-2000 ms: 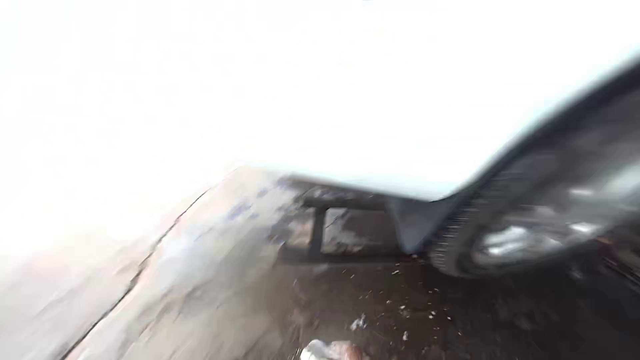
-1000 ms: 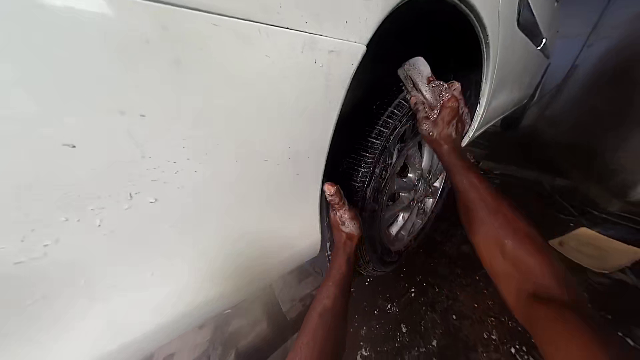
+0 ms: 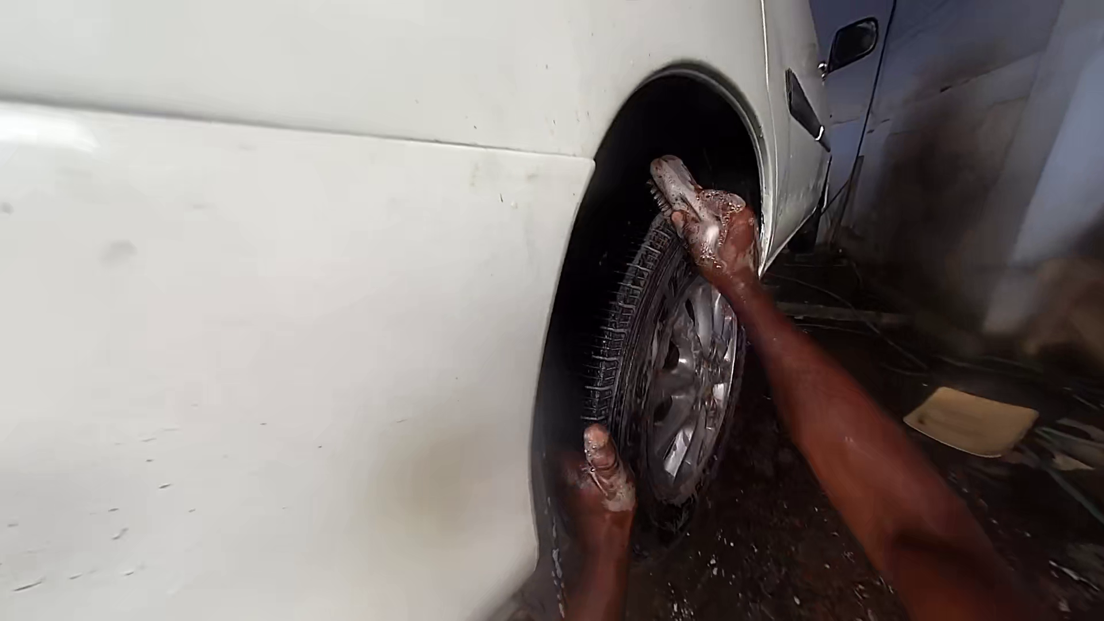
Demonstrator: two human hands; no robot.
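My right hand (image 3: 720, 228), wet with suds, grips a scrub brush (image 3: 674, 179) whose bristles face the top of the tyre's tread. The black tyre (image 3: 617, 345) sits turned outward in the wheel arch of a white car (image 3: 302, 345). Its silver alloy rim (image 3: 690, 388) faces right and looks wet. Low on the near side of the tyre is my left hand (image 3: 604, 483), thumb up and soapy; its fingers are mostly hidden in the dark arch, so I cannot tell whether they hold anything.
A tan flat piece (image 3: 973, 421) lies on the dark wet ground (image 3: 742, 552) at right. Farther back are a side mirror (image 3: 854, 41) and a stained wall (image 3: 966, 172). The car's body panel fills the left side.
The view has swung up from the ground and lower car body to the wheel. Since one second ago, both hands have stayed at the tyre, the right with the brush at its top.
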